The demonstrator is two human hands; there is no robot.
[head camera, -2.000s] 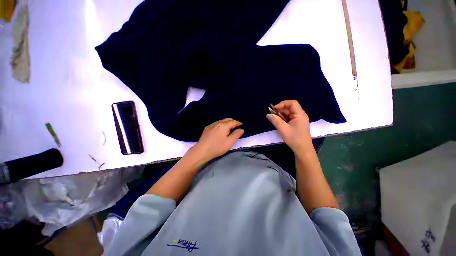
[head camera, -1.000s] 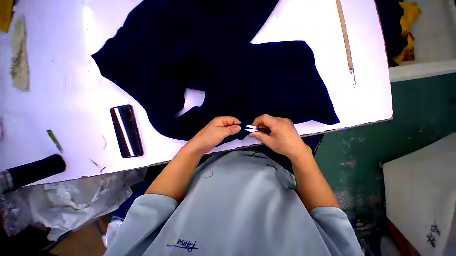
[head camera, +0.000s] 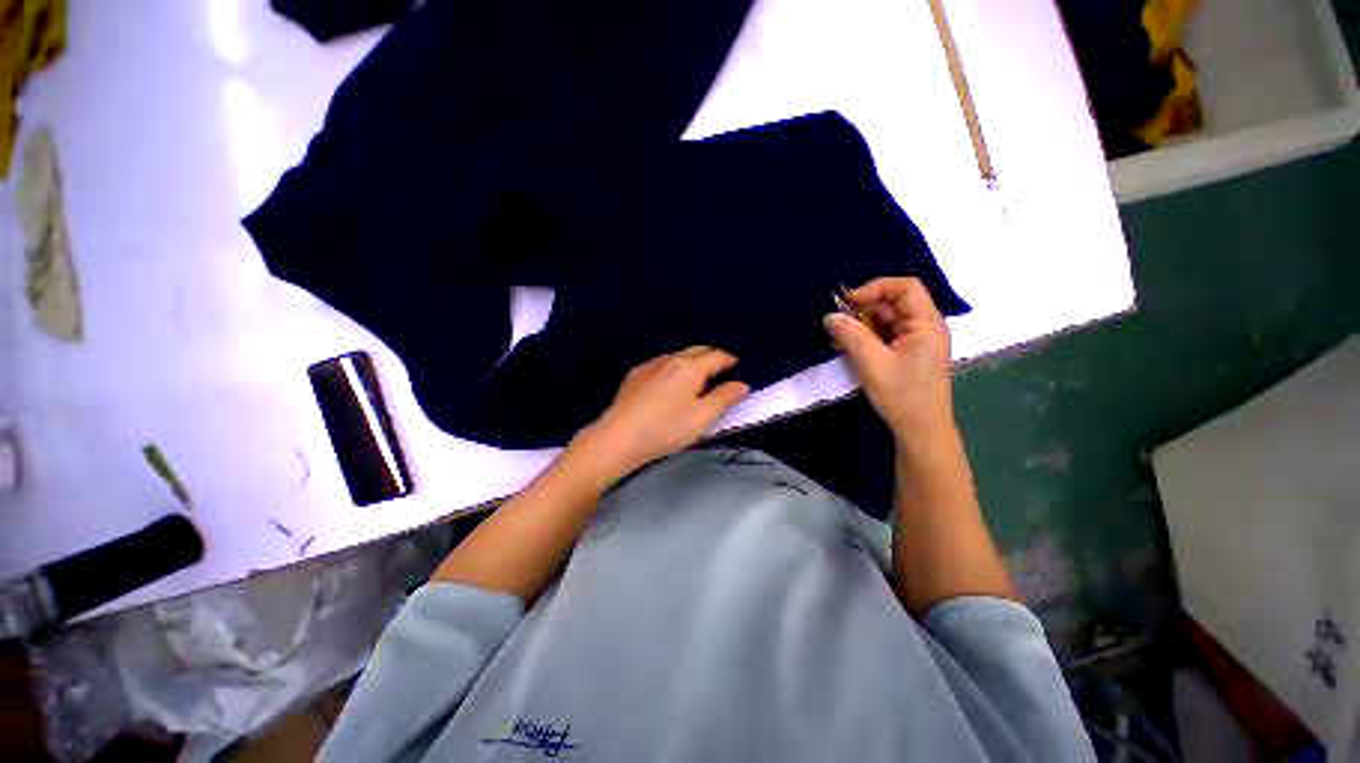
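A dark navy garment (head camera: 627,224) lies spread on the white table (head camera: 164,298), its lower edge along the table's near edge. My left hand (head camera: 671,400) rests on that lower edge, thumb and fingers slightly apart; whether it pinches any cloth cannot be told. My right hand (head camera: 898,346) is raised at the garment's right part and holds small thread snips (head camera: 847,307) between thumb and fingers, tips pointing up and left.
A phone (head camera: 360,428), a black bottle (head camera: 120,570) and a thin green stick (head camera: 166,474) lie at left. A beige cloth strip (head camera: 49,239) lies farther up. A tan strip (head camera: 965,93) lies at right. A white tub (head camera: 1238,157) stands beyond the right edge.
My right hand first came in beside my left hand at the near edge, then moved away right and up with the snips. The view has shifted and turned slightly. The garment keeps nearly the same shape.
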